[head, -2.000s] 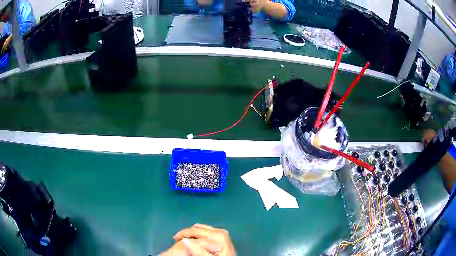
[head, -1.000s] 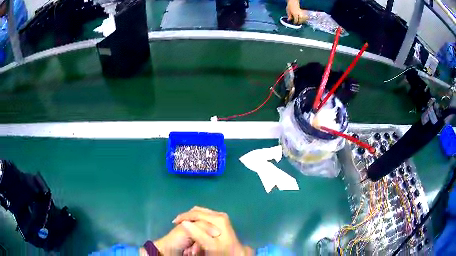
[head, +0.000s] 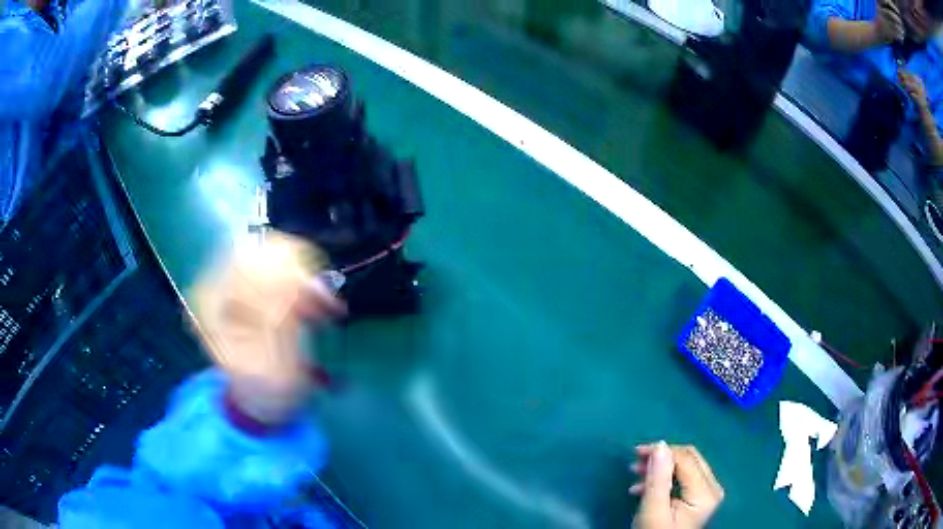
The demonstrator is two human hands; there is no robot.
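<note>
A black lens housing (head: pixel 336 196) stands on the green bench at the left, its round glass lens on top and a thin red lead across its lower part. My left hand (head: pixel 264 310) is blurred at the housing's lower left side and overlaps it; whether it grips the housing cannot be told. My right hand (head: pixel 677 486) is at the bottom edge, partly cut off, its fingers curled, with nothing seen in it.
A blue screw box (head: pixel 732 343) lies at the right, beside a white scrap (head: pixel 801 455) and the plastic-wrapped jar (head: pixel 869 444). A black tool (head: pixel 243 81) lies behind the housing. A neighbour's blue sleeve (head: pixel 47 93) and motor tray (head: pixel 155 41) are at upper left. A black crate (head: pixel 62 258) is below the bench edge.
The view has swung left. My hands, clasped together before, are apart; my left hand has moved to the lens housing. The screw box and jar now show farther right.
</note>
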